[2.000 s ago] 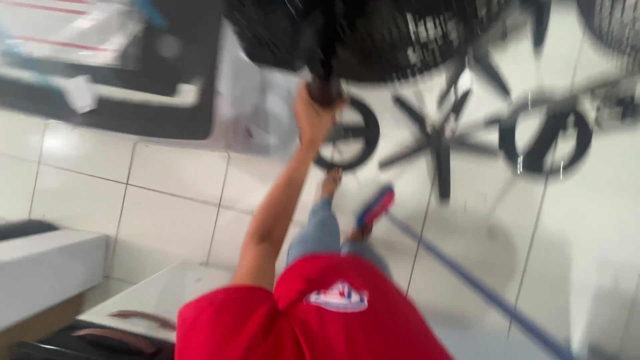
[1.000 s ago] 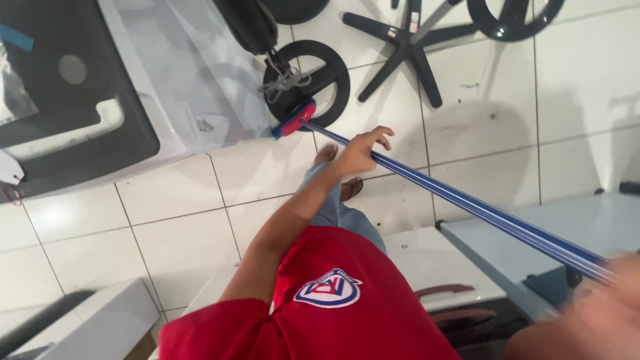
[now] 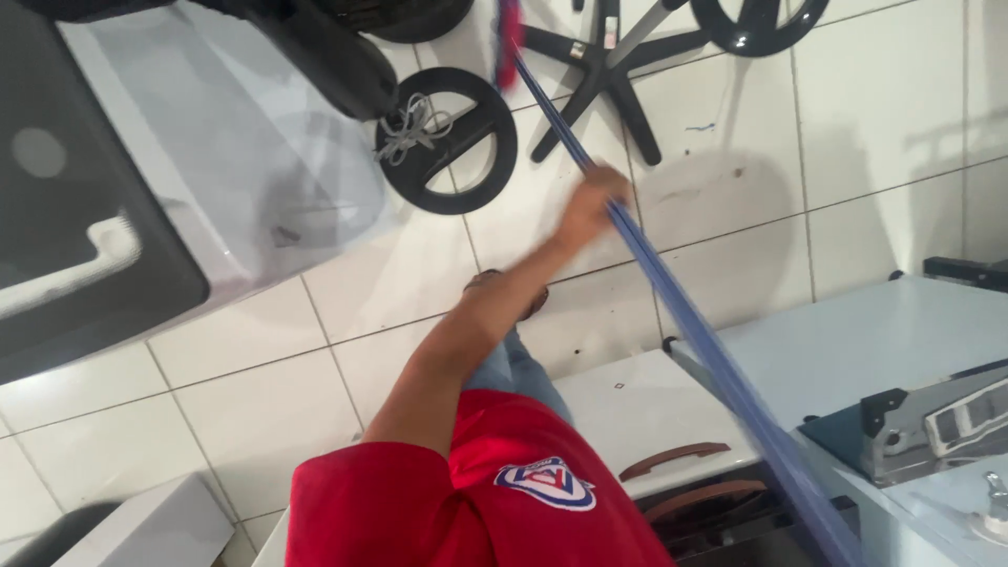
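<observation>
My left hand (image 3: 592, 203) is closed around the long blue handle (image 3: 669, 291) of a floor broom or brush, part way down it. The red and blue head (image 3: 508, 47) at its far end is blurred, at the top of the view between a round black stand base (image 3: 449, 142) and a black star-shaped base (image 3: 605, 75). Near the bottom right the handle runs out of view. My right hand is outside the frame.
A dark panel (image 3: 87, 236) and clear plastic sheeting (image 3: 307, 165) are at the left. Grey cord (image 3: 413, 130) lies on the round base. White cabinets with brown handles (image 3: 673, 461) and a light blue surface (image 3: 874, 331) stand close at the right. Small debris (image 3: 739, 172) dots the tiled floor.
The broom head has moved from beside the plastic sheeting to past the round base. My left hand, over the handle with fingers spread before, is now closed on it. My right hand has left the view.
</observation>
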